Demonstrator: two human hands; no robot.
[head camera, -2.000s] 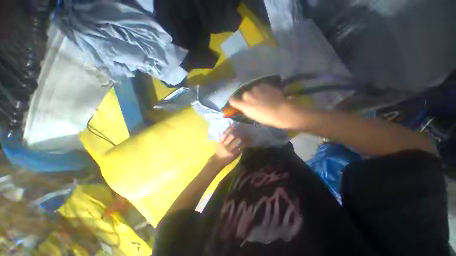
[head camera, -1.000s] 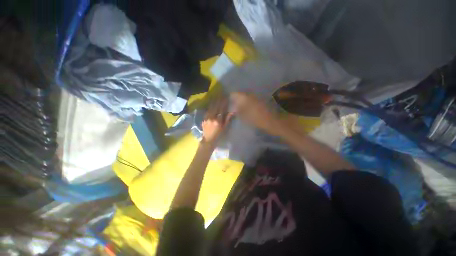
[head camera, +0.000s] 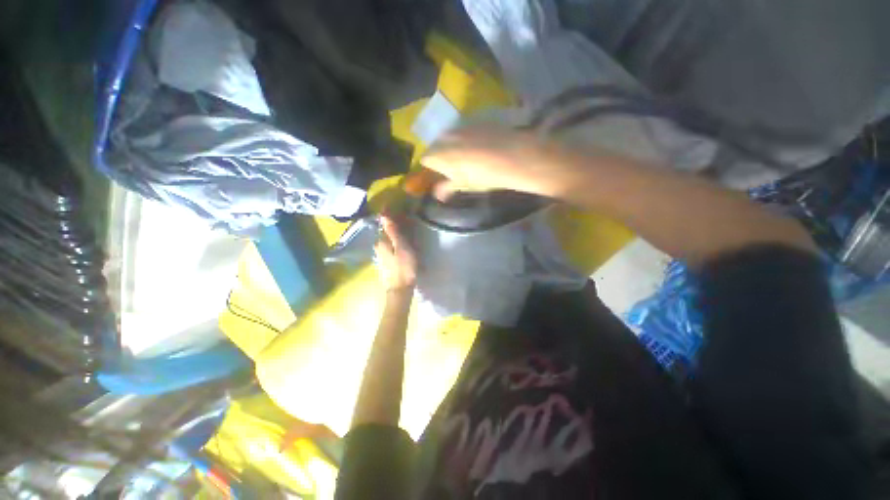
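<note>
A pale blue garment lies over the yellow-covered pressing board, in front of the wearer's dark shirt. My right hand is closed on the steam iron, whose dark pointed base rests on or just over the garment; an orange handle part shows at its fingers. My left hand is at the garment's left edge, near the iron; whether its fingers grip the cloth is not clear. The right forearm hides part of the cloth behind.
A heap of pale blue garments lies at the far left beside dark cloth. A blue strip crosses the board's left. A grey bundle is at the upper right, blue plastic at the right, yellow plastic at the lower left.
The iron stood at the right one second ago with the right hand off it. My right hand now holds it over the garment, further left. My left hand has shifted slightly left and down.
</note>
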